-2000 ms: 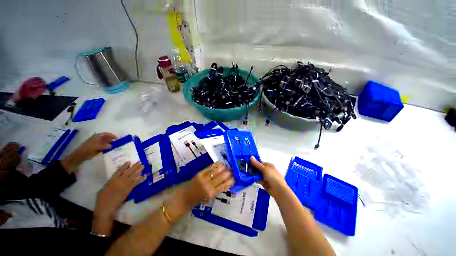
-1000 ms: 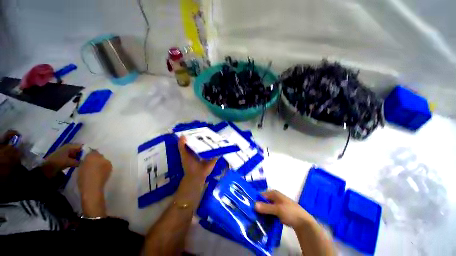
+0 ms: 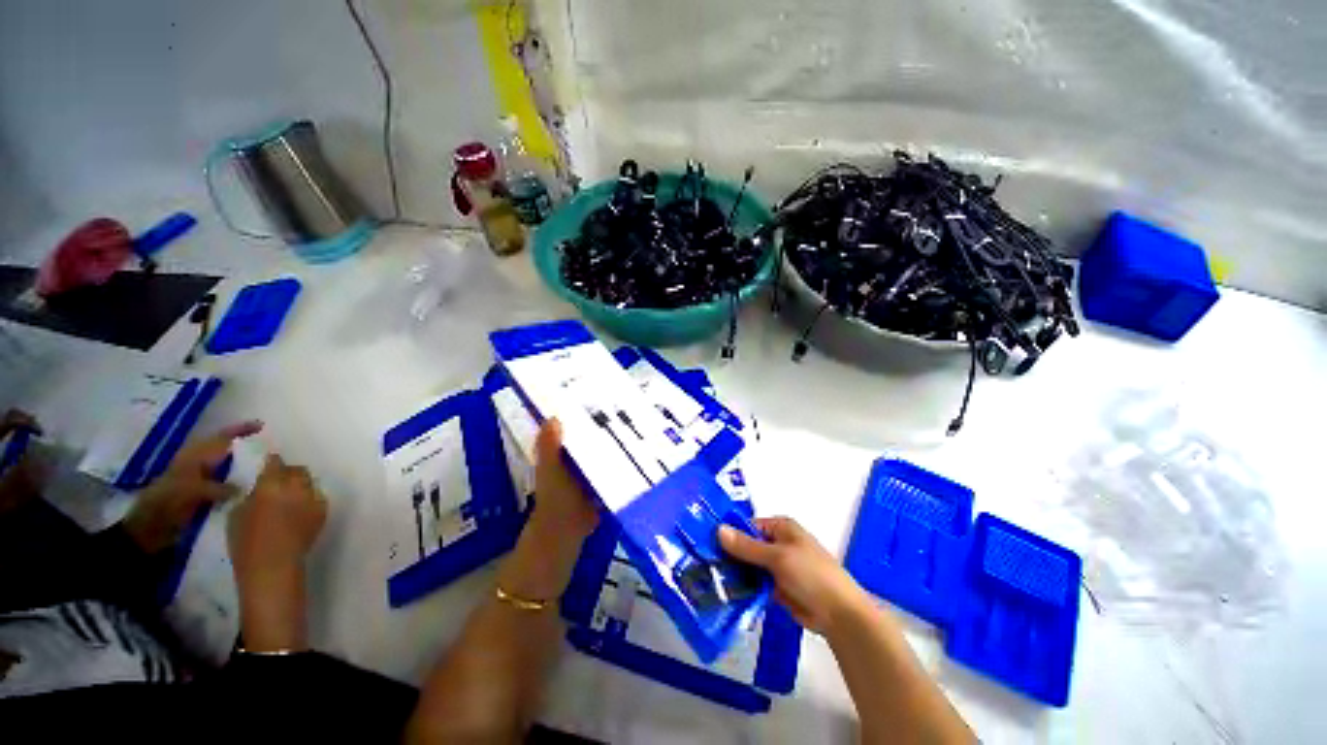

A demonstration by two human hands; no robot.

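Observation:
My left hand (image 3: 560,488) holds a printed retail box (image 3: 590,403), white with blue ends and a picture of two black plugs. My right hand (image 3: 779,560) holds a blue blister tray (image 3: 684,550) with a black cable in it, under shiny clear film. The tray's upper end meets the lower end of the box; whether it is inside cannot be told. More flat printed cartons (image 3: 437,495) lie under and beside my hands.
A teal basin (image 3: 655,317) and a grey basin (image 3: 873,349) hold heaped black cables behind. Empty blue trays (image 3: 1011,604), clear plastic pieces (image 3: 1172,510) and a tray stack (image 3: 1147,277) lie right. A co-worker's hands (image 3: 277,517) are at left.
My left hand has brought the lifted box against the tray in my right hand, and the box now slants lengthwise in line with it. The co-worker's hands have moved left, off the cartons.

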